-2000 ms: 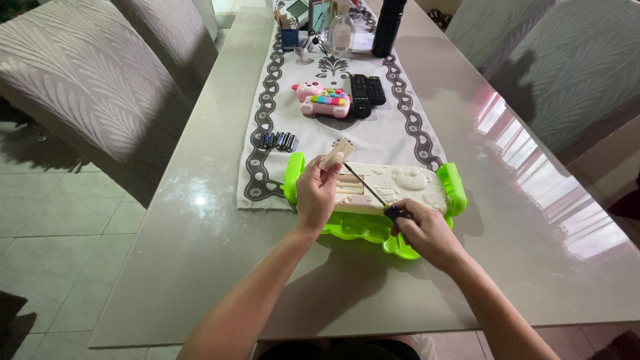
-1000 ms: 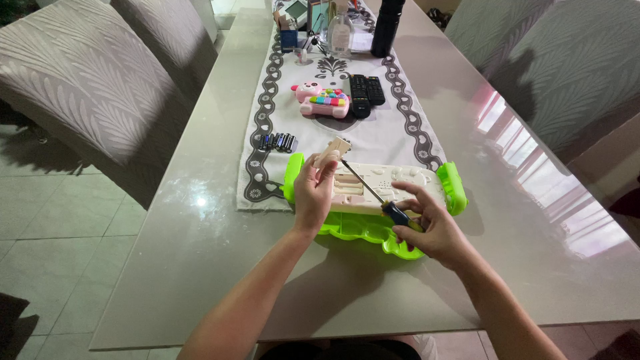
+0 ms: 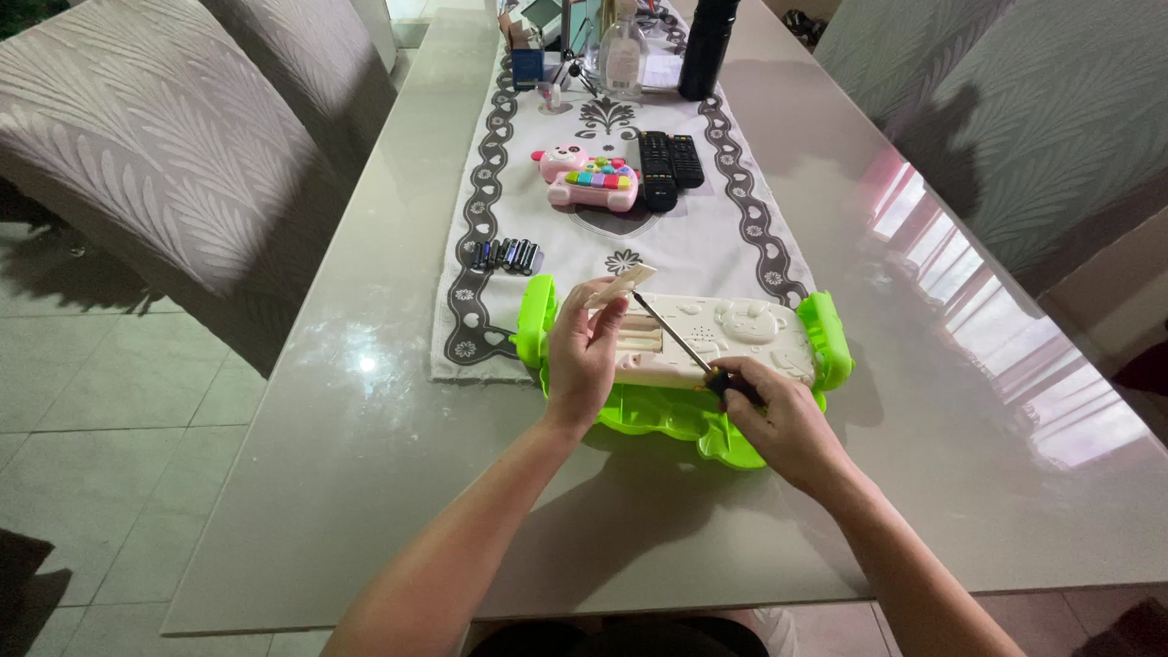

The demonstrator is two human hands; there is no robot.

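My left hand (image 3: 589,351) holds up a small cream plastic battery cover (image 3: 628,284) above the left part of a cream and green plastic toy (image 3: 826,342). The toy lies with its moulded underside up, and an open battery compartment (image 3: 643,334) shows beside my left hand. My right hand (image 3: 776,411) grips a screwdriver (image 3: 677,336) by its dark handle over the toy. Its shaft slants up and left, the tip at the cover's lower edge; whether they touch I cannot tell. Several batteries (image 3: 505,255) lie in a row on the table runner, left of the toy.
On the runner (image 3: 730,228) farther back are a pink toy piano (image 3: 593,181) and two black remote controls (image 3: 671,169). A black bottle (image 3: 709,50), a clear bottle (image 3: 623,55) and a small blue box (image 3: 527,68) stand at the far end. Upholstered chairs (image 3: 164,137) flank the table.
My right hand's fingers, spread around the screwdriver handle one second ago, are now closed on it. My left hand still holds the cover in about the same place.
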